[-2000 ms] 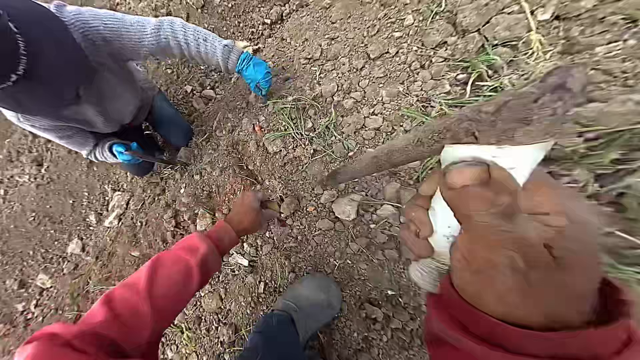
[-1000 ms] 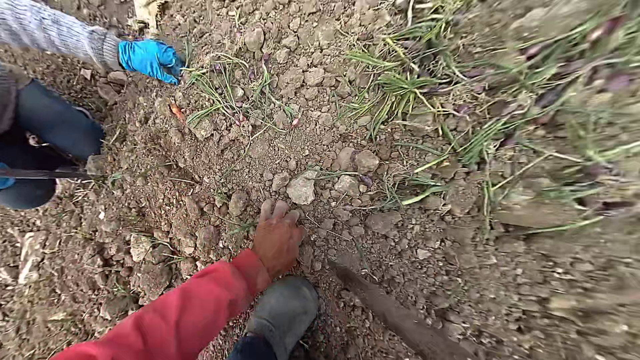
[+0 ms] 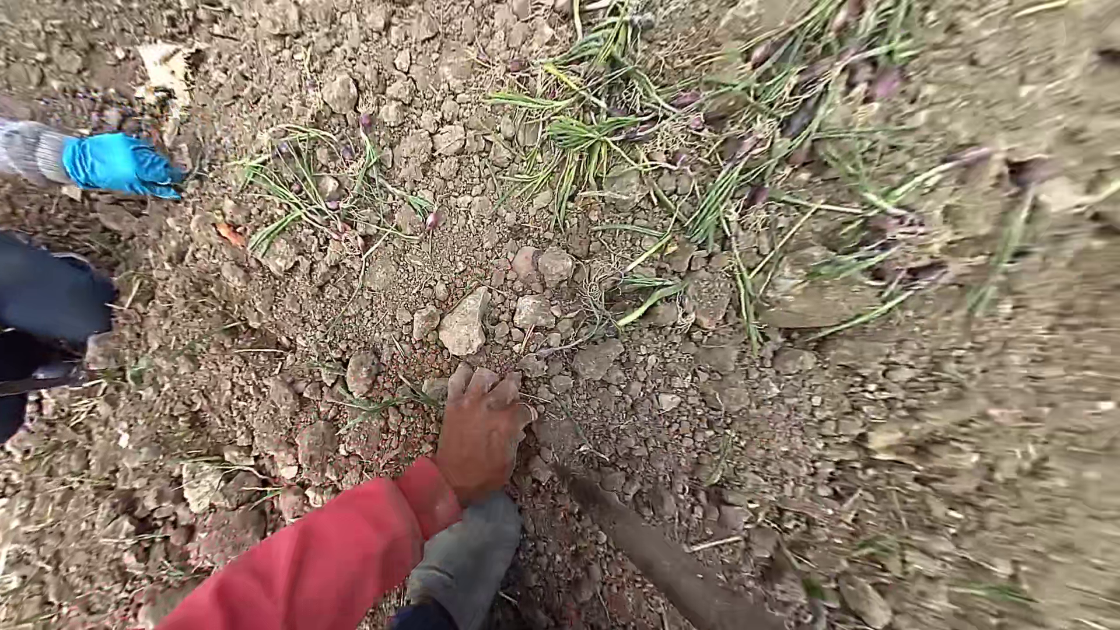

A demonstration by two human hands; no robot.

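My left hand (image 3: 483, 429), in a red sleeve, reaches down to the stony soil just below a pale stone (image 3: 465, 322). Its fingertips are at the ground, and whether anything is under them is hidden. A long brown wooden stick or tool handle (image 3: 652, 547) slants from beside this hand to the lower right; its lower tip is at the soil. My right hand is out of view. Small purple onion plants with green leaves (image 3: 577, 136) lie in a loose heap at the upper right. A smaller bunch of onion plants (image 3: 302, 188) lies at the upper left.
My shoe (image 3: 468, 560) stands behind my left hand. At the left edge, a co-worker's blue-gloved hand (image 3: 122, 164) is over the soil near the smaller bunch, with the person's dark-trousered knee (image 3: 52, 284) below. Clods and stones cover the uneven ground.
My right hand, seen two seconds ago with a white object, has left the view. The stick now shows lower in the picture. The view has moved closer to the ground.
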